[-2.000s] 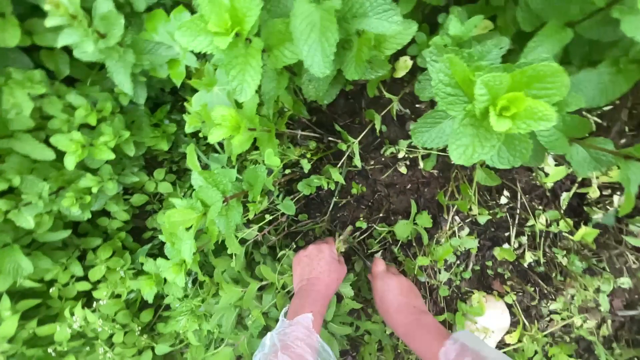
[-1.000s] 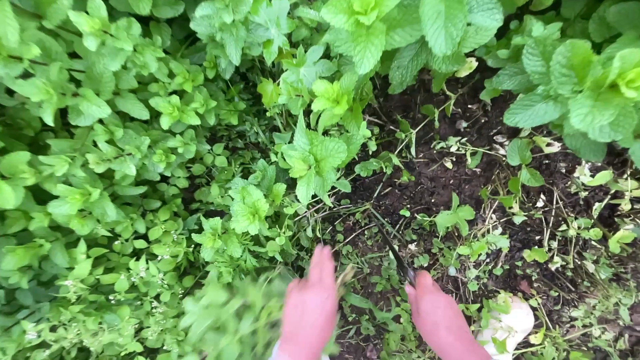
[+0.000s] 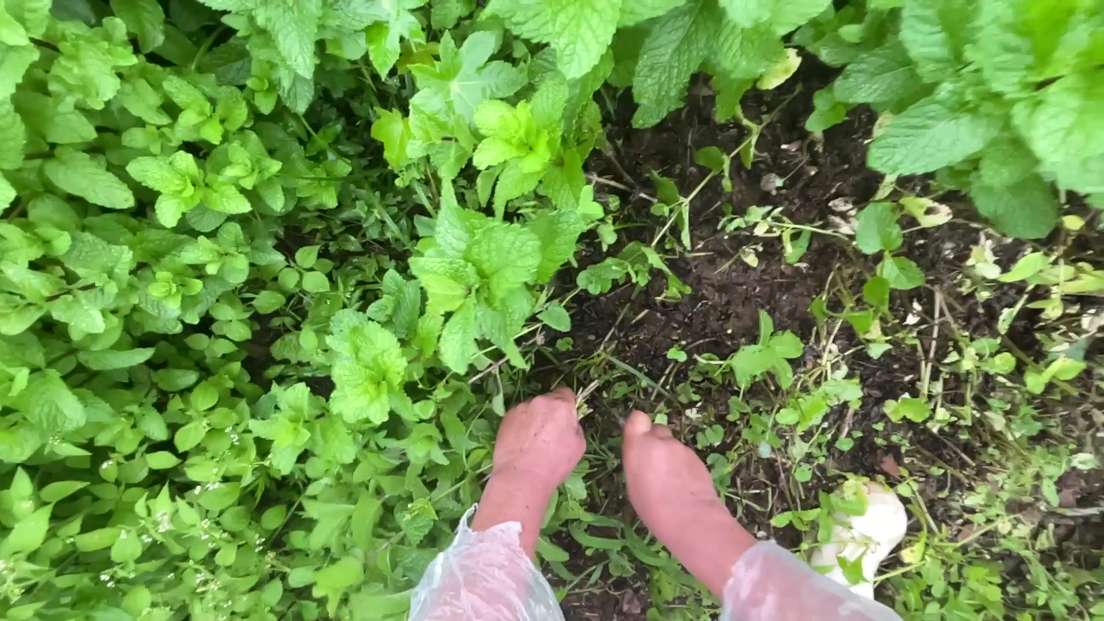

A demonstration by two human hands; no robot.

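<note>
At lower centre my left hand (image 3: 539, 435) is closed around thin weed stems (image 3: 586, 395), low over the ground beside mint plants (image 3: 483, 267). Just to its right, with a small gap between them, my right hand (image 3: 664, 461) is closed too; a thin dark tip shows by its fingers, but most of what it holds is hidden under the hand. Clear plastic sleeves cover both forearms. Dark soil (image 3: 716, 285) with small weeds (image 3: 768, 354) lies ahead of the right hand.
Dense leafy plants (image 3: 172, 302) fill the left side, some with tiny white flowers. Large mint leaves (image 3: 940, 129) overhang at the upper right. A white rounded object (image 3: 862, 535), partly under leaves, lies at the lower right. Cut or wilted stems (image 3: 931, 345) lie on the soil.
My left hand, stretched out and blurred beside loose greenery a second ago, is now closed on stems near the soil. The dark narrow tool seen at my right hand then is now mostly hidden.
</note>
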